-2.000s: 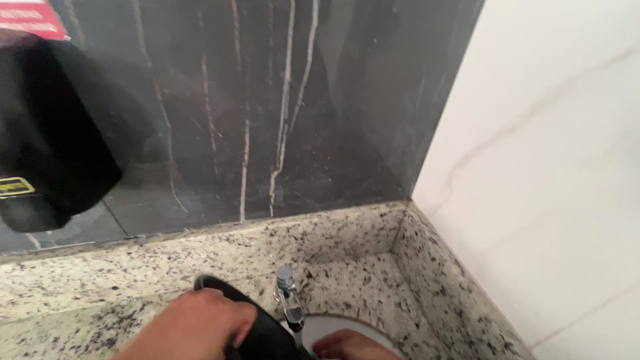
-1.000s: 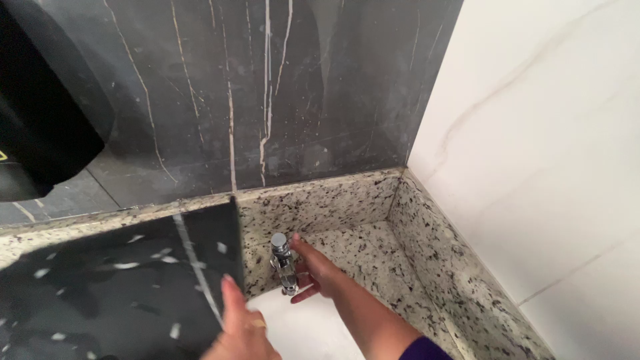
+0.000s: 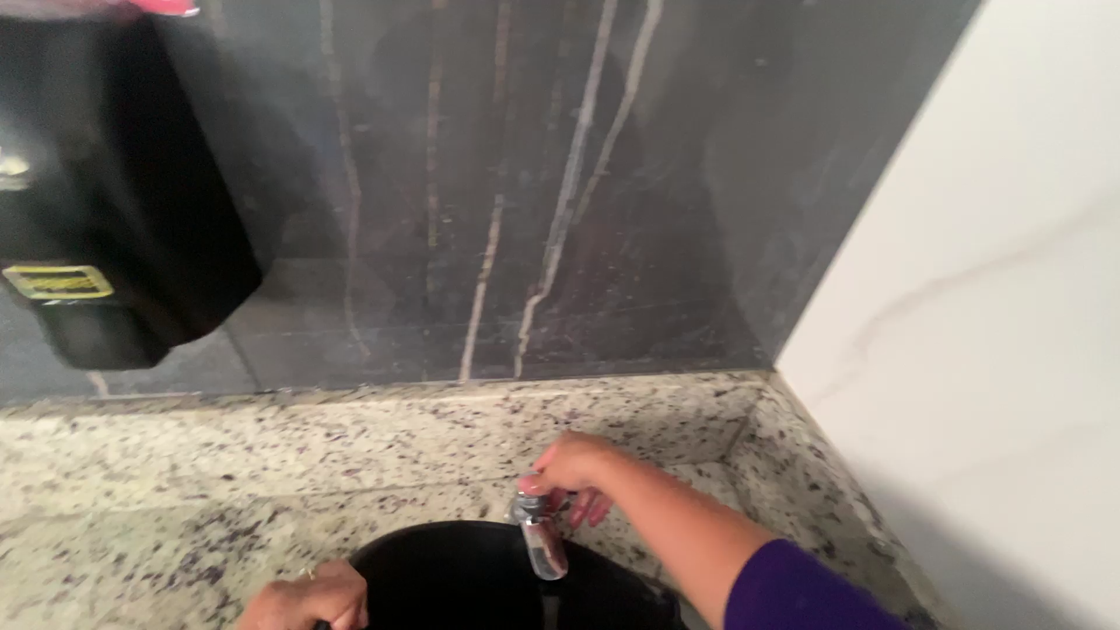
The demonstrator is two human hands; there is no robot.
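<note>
A round black container (image 3: 455, 577) is under the chrome faucet (image 3: 541, 534), its lower part cut off by the bottom of the view. Closed around the container's left edge or handle is my left hand (image 3: 311, 599); the exact grip is partly out of view. My right hand (image 3: 573, 481) reaches in from the right, with its thumb on top of the faucet and its other fingers apart behind it. A thin streak, seemingly water, shows below the spout. The sink basin is mostly hidden by the container.
A speckled granite counter (image 3: 114, 560) with a raised backsplash (image 3: 350, 442) runs along the dark veined wall (image 3: 437, 175). A black wall dispenser (image 3: 131, 192) hangs at the left. At the right stands a white marbled wall (image 3: 980, 306).
One second ago a dark, flat-looking surface was at the left and the white basin showed; now the black container covers the basin beneath the faucet. My right hand is still at the faucet.
</note>
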